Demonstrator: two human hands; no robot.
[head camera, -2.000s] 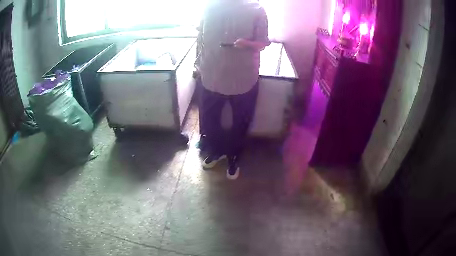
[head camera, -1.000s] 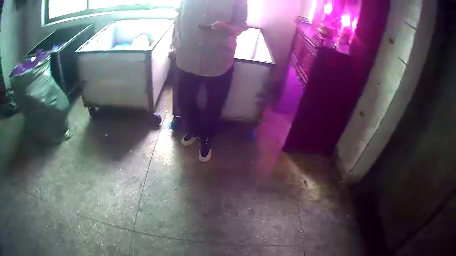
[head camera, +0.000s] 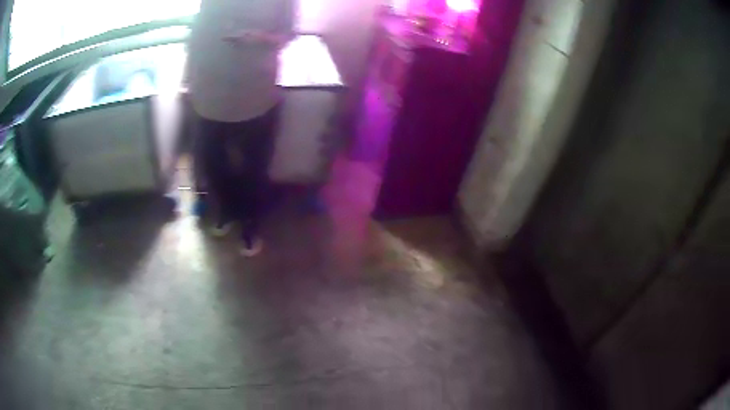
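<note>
Neither of my hands is in view. The picture is blurred. Nearest in front of me is the grey speckled floor (head camera: 264, 328). Beyond it a person (head camera: 236, 88) in a pale top and dark trousers stands facing me, the head cut off by the top edge. The person's hands are at chest height around a small dark thing that I cannot make out. A white-sided wheeled bin (head camera: 112, 148) stands left of the person, and another white-sided bin (head camera: 306, 132) stands behind and to the right.
A grey-green sack (head camera: 20, 200) is cut off by the left edge. A bright window (head camera: 96, 28) is at the upper left. A dark magenta cabinet (head camera: 424, 136) with pink lights stands right of the bins. Right of it are a chipped pale wall (head camera: 520, 128) and dull brown-grey door panels (head camera: 640, 208).
The view has swung right, so the person, bins, sack and cabinet sit further left in the picture. More of the door panels shows. The person stands in the same place.
</note>
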